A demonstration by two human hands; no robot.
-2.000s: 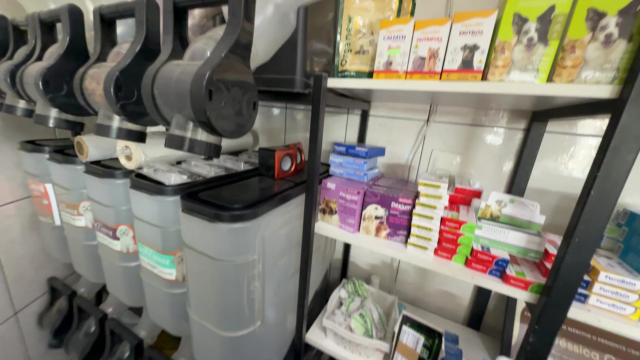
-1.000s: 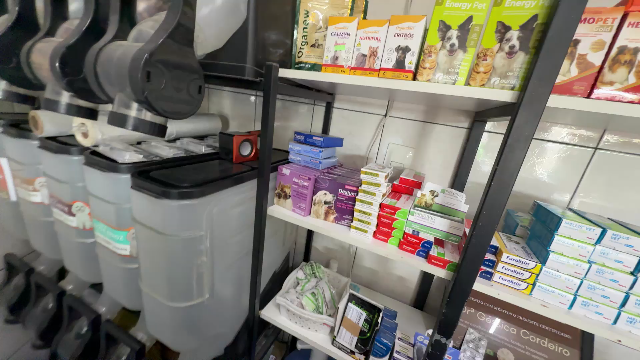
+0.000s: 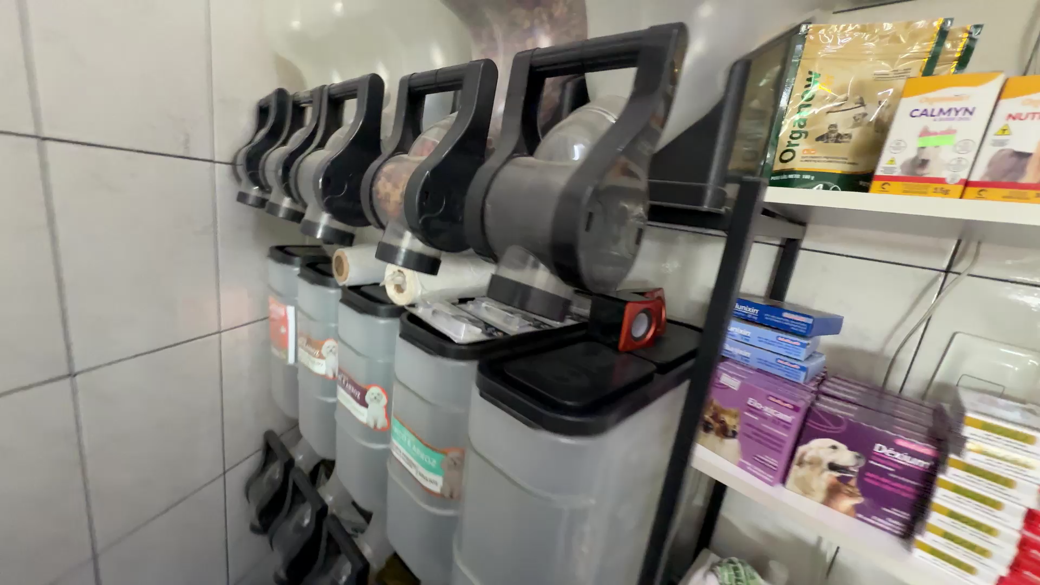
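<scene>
Neither my left hand nor my right hand shows in the head view. Closest in front stands a translucent plastic bin with a black lid [image 3: 569,496], the last of a row of such bins. Above the row hang dry-food dispensers with dark handles [image 3: 569,179]; one [image 3: 431,171] holds brown pieces. A small black and red speaker [image 3: 642,320] rests on the lids, beside clear plastic packs [image 3: 471,318] and white plastic rolls [image 3: 443,278].
At right is a black-framed shelf [image 3: 861,203] with a gold pouch [image 3: 853,106], supplement cartons [image 3: 938,134], purple boxes [image 3: 865,463], blue boxes [image 3: 780,337] and stacked white boxes [image 3: 975,496]. A tiled wall [image 3: 122,260] bounds the left. More dispensers [image 3: 296,520] sit low.
The view has swung left and nearer to the bins, bringing in the tiled wall; the shelf's right part has left the frame. No hand appears in any frame.
</scene>
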